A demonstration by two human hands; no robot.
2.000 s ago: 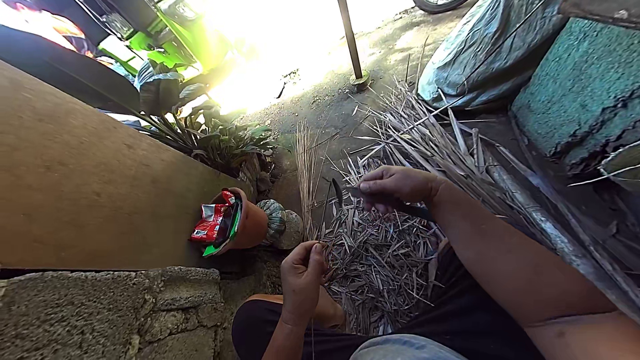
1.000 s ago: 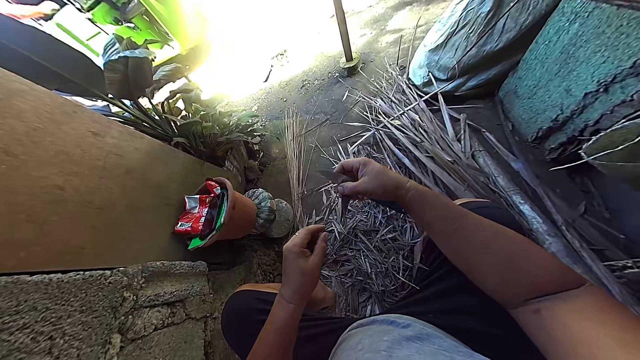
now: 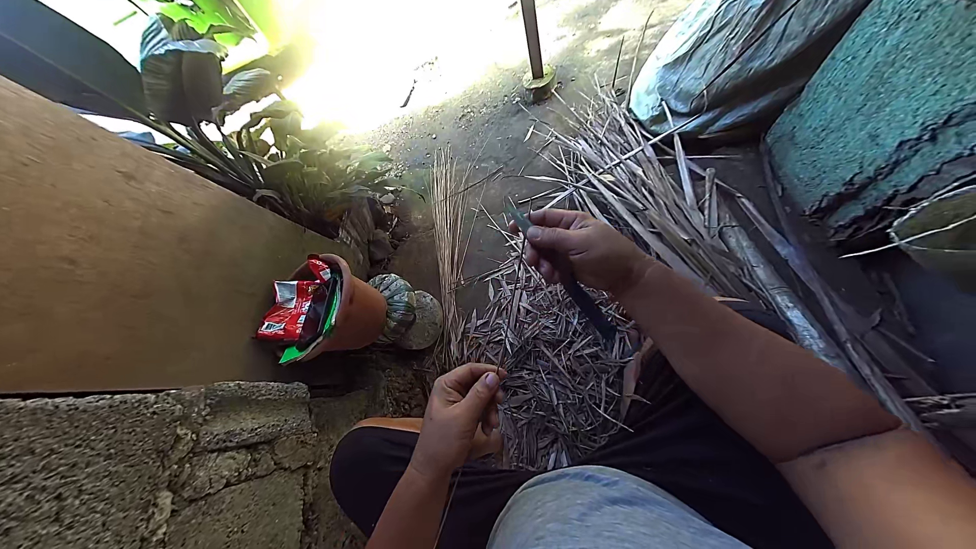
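Note:
My right hand [image 3: 564,244] grips a dark knife [image 3: 585,303], its blade tip pointing up and left past my fingers. Between thumb and fingertips, my left hand [image 3: 465,408] pinches a thin stick [image 3: 512,320], a palm-leaf midrib by its look, which runs up to the knife. Below and between the hands lies a heap of dry leaf shavings [image 3: 560,374]. A bundle of slim stripped sticks [image 3: 448,244] rests on the ground left of the heap. Long dry fronds [image 3: 633,183] are piled beyond my right hand.
At left, a terracotta pot [image 3: 358,309] with red and green wrappers stands by a wooden board [image 3: 152,267] and a rough block wall [image 3: 152,465]. A post [image 3: 532,38] rises ahead. A large sack [image 3: 717,69] and a green block [image 3: 877,114] stand at right.
My right hand with the knife has come back toward my body since one second ago, and more of the knife shows. The left hand still pinches the stick.

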